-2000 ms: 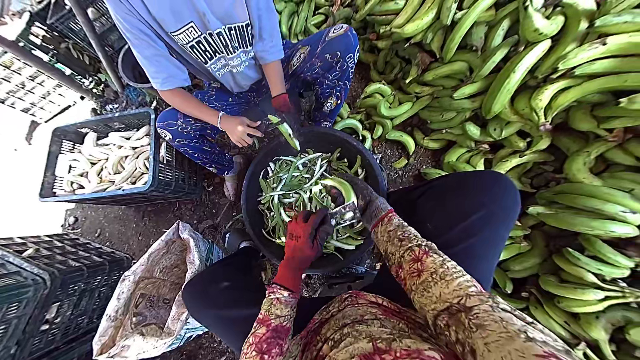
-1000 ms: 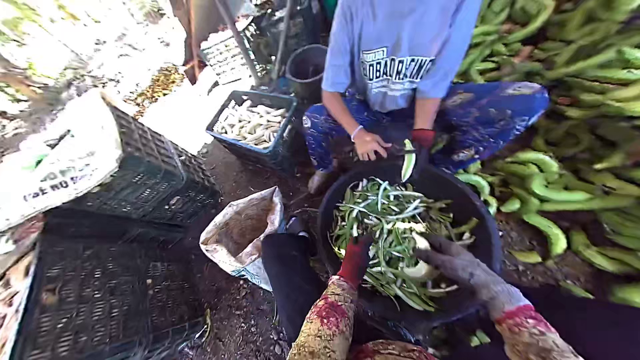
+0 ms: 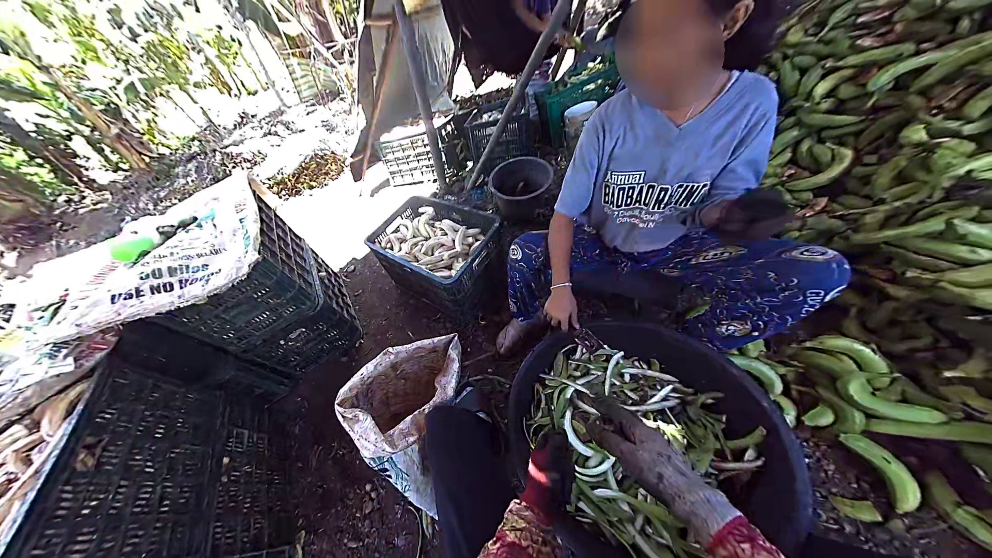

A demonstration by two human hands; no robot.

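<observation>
A large black round tub (image 3: 783, 442) holds green and white banana peels (image 3: 643, 504). My left hand (image 3: 549, 469), in a red and dark glove, is low at the tub's left side, over the peels; whether it holds anything is hidden. My right hand (image 3: 639, 442), in a dirty grey glove, reaches across the peels near the middle, its fingers partly among them; what it touches is unclear. Across the tub sits another person, one bare hand (image 3: 562, 308) at the far rim beside a small dark tool (image 3: 589, 339), the other hand gloved and raised.
Peeled bananas (image 3: 430, 242) fill a dark plastic crate (image 3: 465, 288). An open woven sack (image 3: 395, 434) stands left of the tub. Dark crates (image 3: 271, 310), one covered by a printed sack (image 3: 178, 263), are at the left. Green bananas (image 3: 883, 395) lie at the right, with a dark bucket (image 3: 521, 186) behind.
The view has swung up and left. My right hand, with a pale peeled banana at it one second ago, now lies farther in over the peels. The other person's gloved hand has lifted away from the tub.
</observation>
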